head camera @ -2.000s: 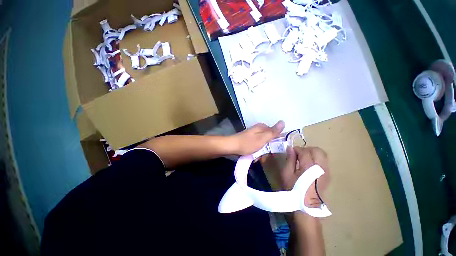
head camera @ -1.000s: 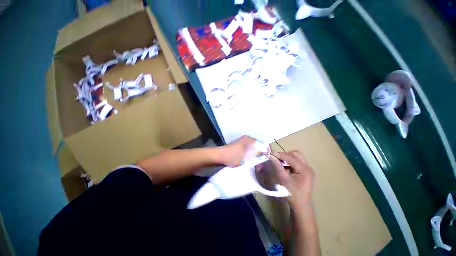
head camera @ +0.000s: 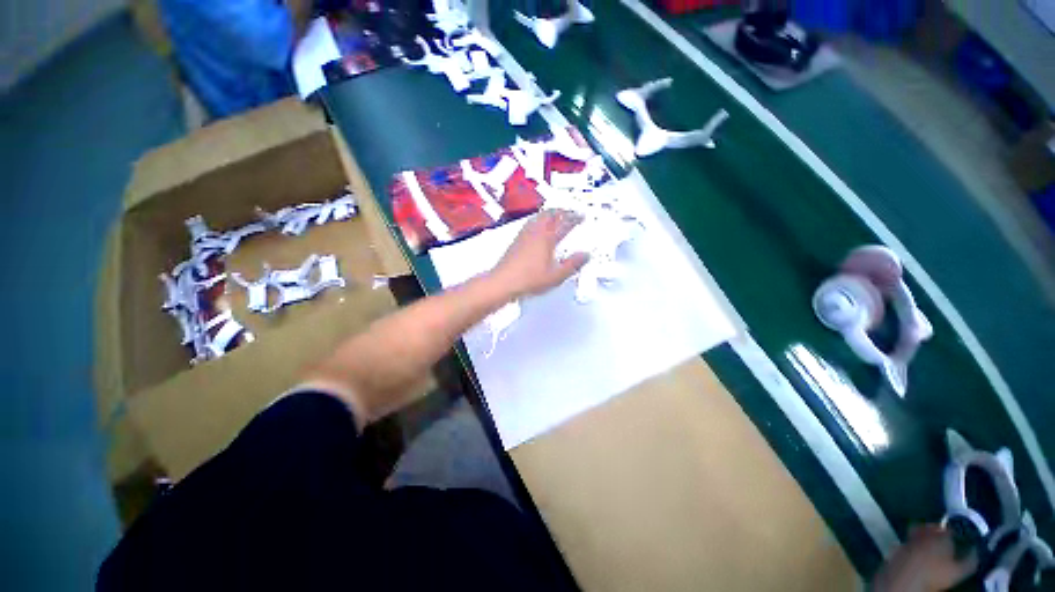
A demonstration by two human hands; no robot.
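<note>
My left hand (head camera: 541, 257) reaches over the white sheet (head camera: 602, 359) to the tangled pile of small white yokes (head camera: 607, 237); its fingers touch the pile, and whether they grip a piece cannot be told. My right hand (head camera: 926, 563) is at the lower right edge of the picture, partly cut off and blurred, beside white cat-ear headbands (head camera: 983, 480) on the green belt. Its fingers are at the lower headband (head camera: 1020, 553); the grip is unclear.
An open carton (head camera: 255, 399) with white parts stands at left. Printed red sheets (head camera: 445, 206) lie beyond the white sheet. The cardboard work pad (head camera: 683, 486) is nearest. A headband (head camera: 671, 133) and one with an ear cup (head camera: 850, 303) lie on the belt (head camera: 740, 231). A person's blue sleeve (head camera: 237, 52) shows at top.
The headband held between both hands has left them. My left hand has moved forward to the pile, my right hand out to the lower right. The view has shifted, showing more of the belt.
</note>
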